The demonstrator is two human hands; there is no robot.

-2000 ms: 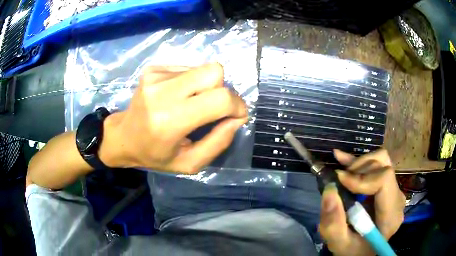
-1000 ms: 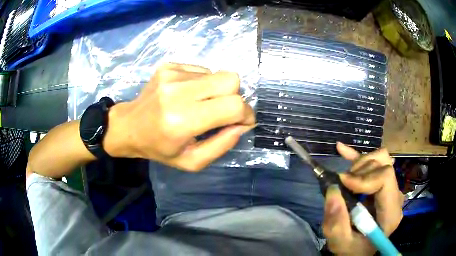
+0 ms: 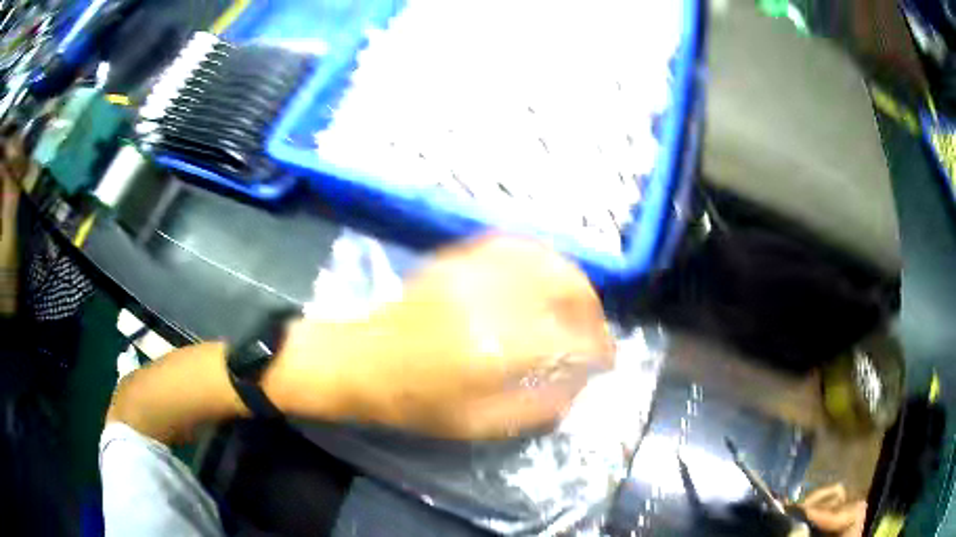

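Observation:
My left hand (image 3: 472, 341), blurred, is over the clear plastic bag (image 3: 545, 477), just below the front edge of the blue parts tray (image 3: 660, 226) heaped with white components (image 3: 503, 105). Its fingers curl downward and I cannot tell if it holds anything. My right hand (image 3: 835, 511), at the lower right edge and mostly cut off, is closed around the soldering iron (image 3: 763, 489). The iron's tip points up and left over the black PCB strips (image 3: 671, 462), which are blurred and shiny with glare.
A strip tray (image 3: 225, 105) with black strips in a row stands left of the parts tray. A large black box (image 3: 786, 273) stands behind the strips. A round yellowish can (image 3: 865, 386) is at the right on the brown board (image 3: 723, 372). Part of a person shows at the far left edge.
The view has swung up and left, bringing the parts tray fully in. My left hand has moved from beside the strips towards the tray. The iron remains in my right hand, now lower in view.

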